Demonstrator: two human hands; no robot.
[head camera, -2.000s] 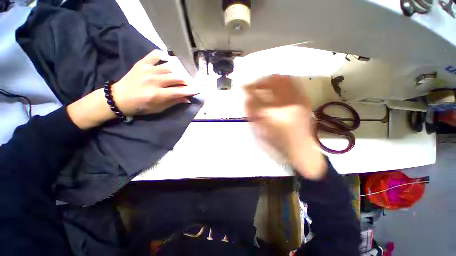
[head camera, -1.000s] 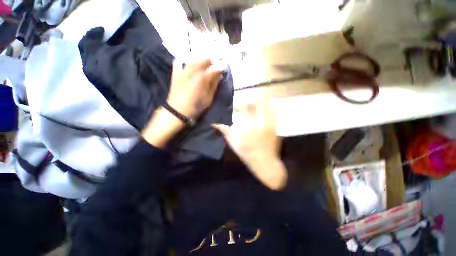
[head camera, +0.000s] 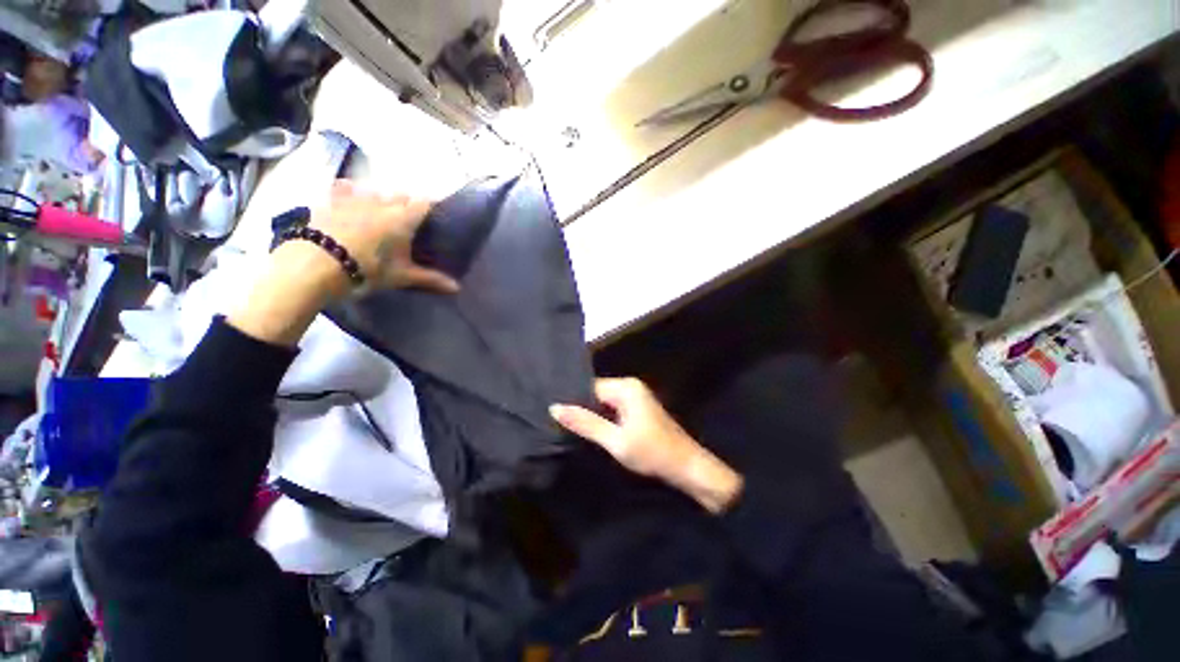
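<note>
Dark grey fabric (head camera: 498, 323) stretches from near the needle area down over the table's front edge towards my lap. My left hand (head camera: 375, 242) lies on its upper left part with fingers spread. My right hand (head camera: 634, 433) pinches the fabric's right edge between thumb and fingers, below the table edge. Pale fabric (head camera: 349, 446) hangs beside and below the dark cloth on the left. The sewing machine head (head camera: 447, 52) is at the top, with its small metal parts above the cloth's tip.
Dark red-handled shears (head camera: 854, 58) lie on the cream table (head camera: 776, 194) right of the machine head. An open drawer (head camera: 964, 375) at the right holds a dark block and papers. A blue bin (head camera: 91, 431) and cluttered cloth are at the left.
The view has turned and moved. My left hand has moved back from the needle area and spread its fingers. My right hand has come down to the fabric's edge and taken hold.
</note>
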